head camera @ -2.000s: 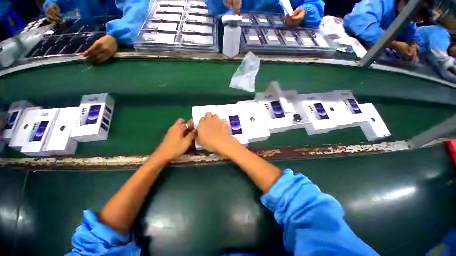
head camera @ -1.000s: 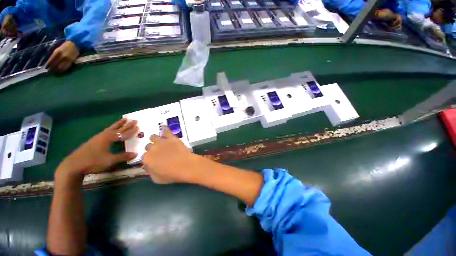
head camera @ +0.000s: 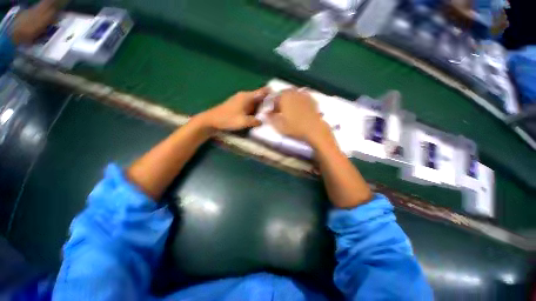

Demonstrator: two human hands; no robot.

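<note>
A white retail box (head camera: 281, 141) lies at the near edge of the green belt, at the left end of a row of white boxes. My left hand (head camera: 238, 110) touches its left side, fingers bent. My right hand (head camera: 297, 114) is over its top, fingers curled down and covering much of it. The picture is blurred, so what the fingers hold is hidden. To the right, a white box with a dark purple phone picture (head camera: 375, 129) has a panel standing up. More boxes with purple pictures (head camera: 431, 155) adjoin it.
The chipped edge rail (head camera: 158, 112) runs between belt and glossy green bench (head camera: 247, 206). A crumpled clear bag (head camera: 308, 41) lies on the belt's far side. Two or more boxes (head camera: 99, 36) are at upper left, beside another person's hand (head camera: 35, 22). Blurred trays (head camera: 423, 44) are across the belt.
The view has tilted and swung left. Both my hands remain at the left end box; my right hand has moved from the box's near edge onto its top. Another person's hand now shows at upper left.
</note>
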